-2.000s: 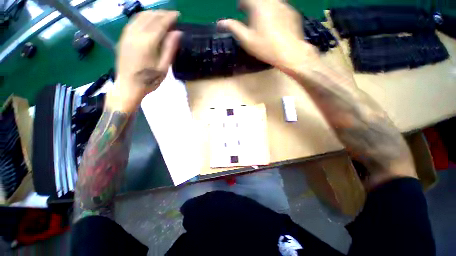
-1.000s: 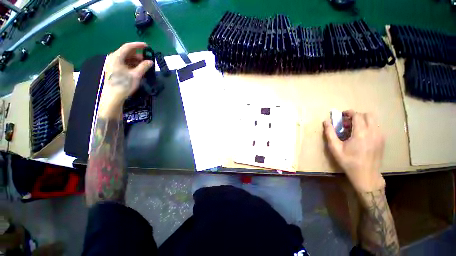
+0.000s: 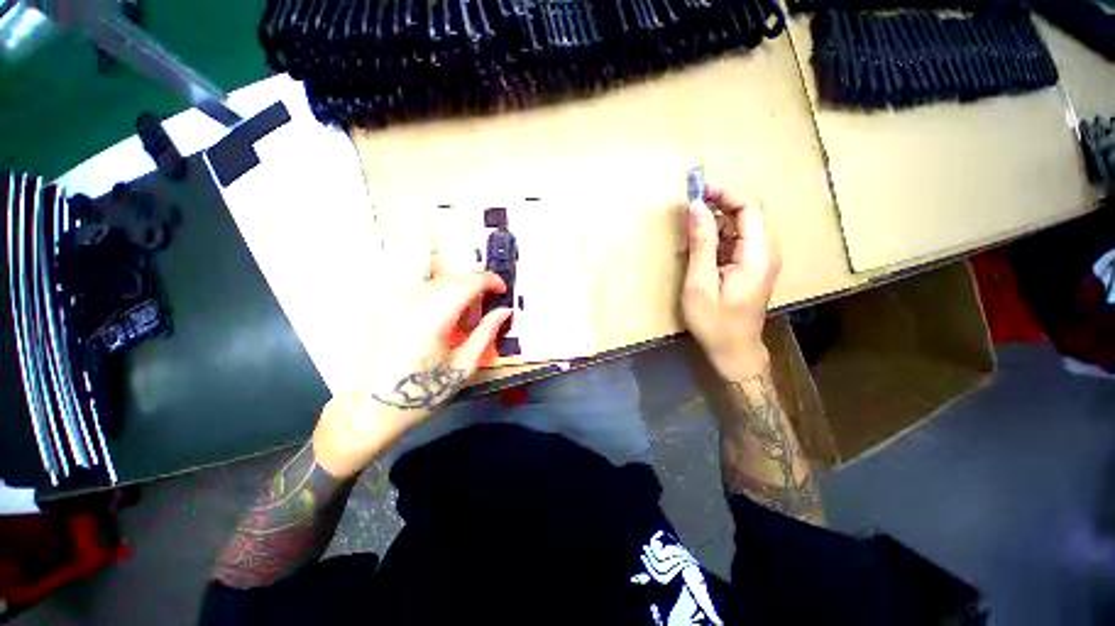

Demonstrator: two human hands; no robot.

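A black elongated part (image 3: 501, 251) lies lengthwise on the middle of the pale fixture (image 3: 556, 294), which is whitened by glare. My left hand (image 3: 446, 318) is at the fixture's left side, with thumb and fingertips closed on the lower half of the part and partly covering it. My right hand (image 3: 730, 275) is over the cardboard right of the fixture and holds a short white-silver tool (image 3: 696, 185), its tip pointing away from me.
Stacked black parts (image 3: 526, 55) line the back, with another row (image 3: 935, 59) at right. A white sheet (image 3: 287, 232) and black strip (image 3: 248, 143) lie left of the fixture. Loose black parts (image 3: 128, 287) are farther left. An open cardboard box (image 3: 899, 367) is below the bench.
My left hand has come from the loose parts to the fixture, where a black part now lies. My right hand has lifted the short tool. The view has shifted.
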